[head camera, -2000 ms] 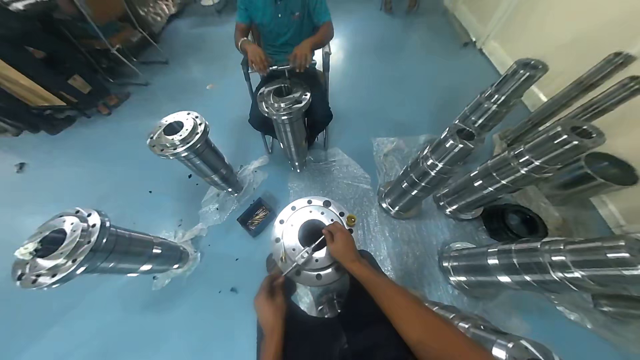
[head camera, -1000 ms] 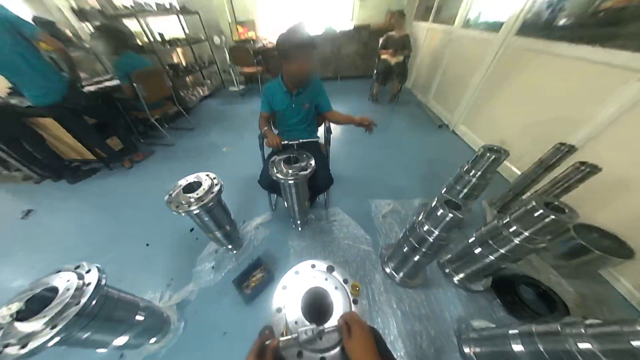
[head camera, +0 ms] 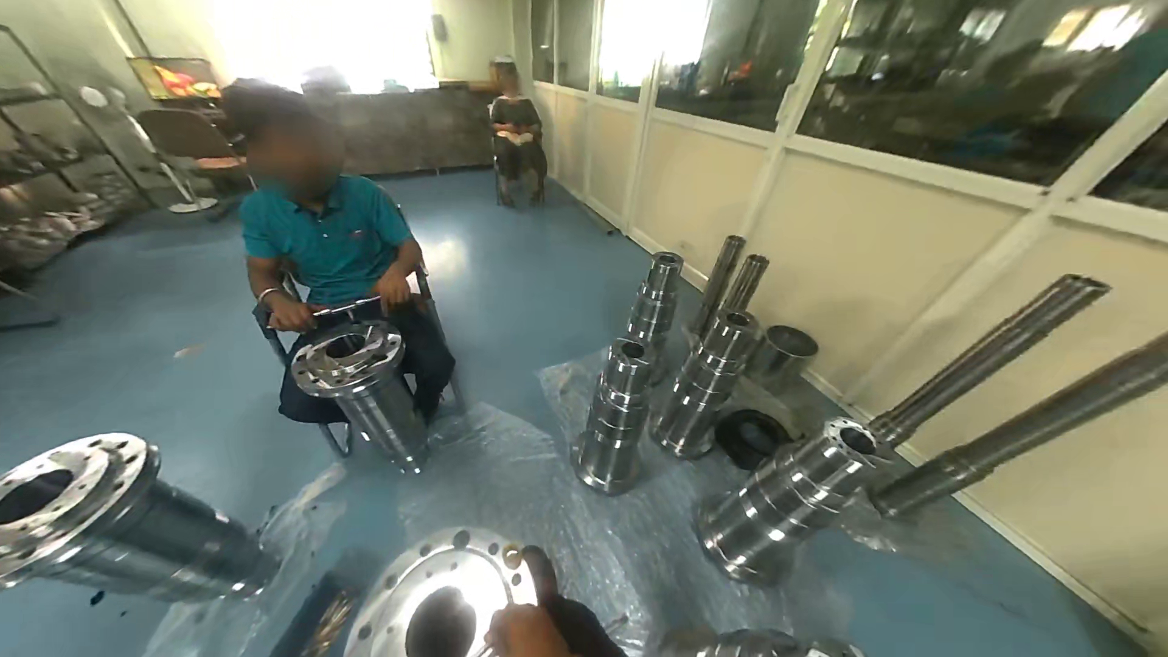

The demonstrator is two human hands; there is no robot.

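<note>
A flanged steel cylinder (head camera: 470,561) with a ring of bolt holes and a dark central bore stands at the bottom centre. Over the right side of its flange, my left hand (head camera: 525,631) closes around a thin metal bar tool, probably a tap wrench, partly covered by the fingers. My right hand (head camera: 542,575) is dark and blurred at the tool's far end, by the flange's right edge; its fingers are partly hidden. A small brass-coloured round piece (head camera: 513,556) lies on the rim. The lower flange and my forearms are largely cut off.
A seated person holds a bar tool over another flanged cylinder (head camera: 388,415). One more leans at left (head camera: 182,529). Stepped steel shafts (head camera: 611,420) stand on plastic sheeting (head camera: 511,456) at right, near a black ring (head camera: 753,438) and wall panels. A box of small parts (head camera: 319,616) lies left.
The view has tilted up and swung right. My hands have shifted to the flange's right side with the tool. The seated person's extended hand has returned to the bar.
</note>
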